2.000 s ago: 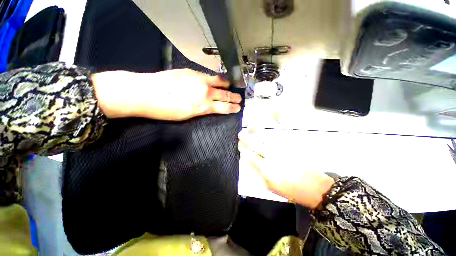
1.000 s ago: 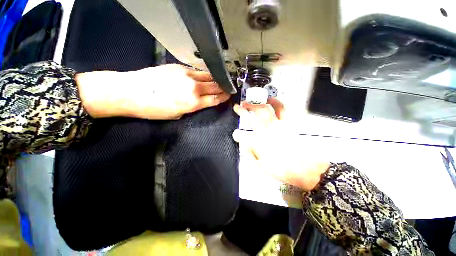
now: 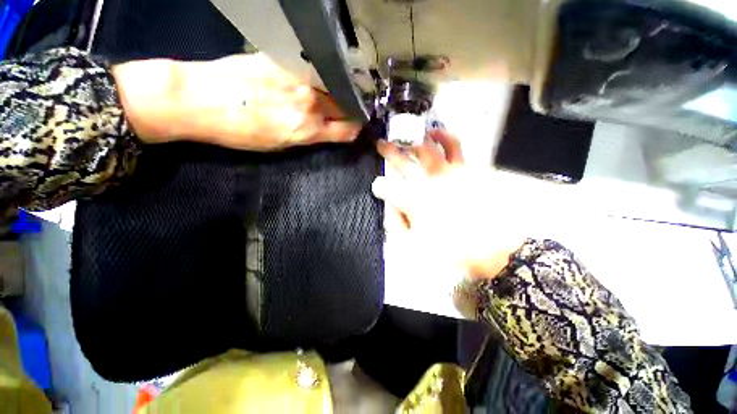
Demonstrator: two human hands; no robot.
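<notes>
A large black mesh panel with rounded corners lies under the machine head, its right edge at the presser foot. A narrow camouflage strip runs along it. My left hand lies palm down across the panel, fingertips on the fabric close left of the needle area. My right hand is at the panel's right edge, fingers bent and spread just below the white round knob; glare washes out much of it. Whether its fingertips grip the edge is not clear. The grey machine guard hides part of the needle area.
The white machine head with its dark control panel hangs at the upper right. A flat black rectangle lies on the bed. A thin metal tool lies at the far right. Black pieces and blue material are at the upper left.
The view has shifted slightly. My right hand has moved up beside the knob from lower on the panel's edge. My left hand stays on the panel, its fingers now more bunched near the needle.
</notes>
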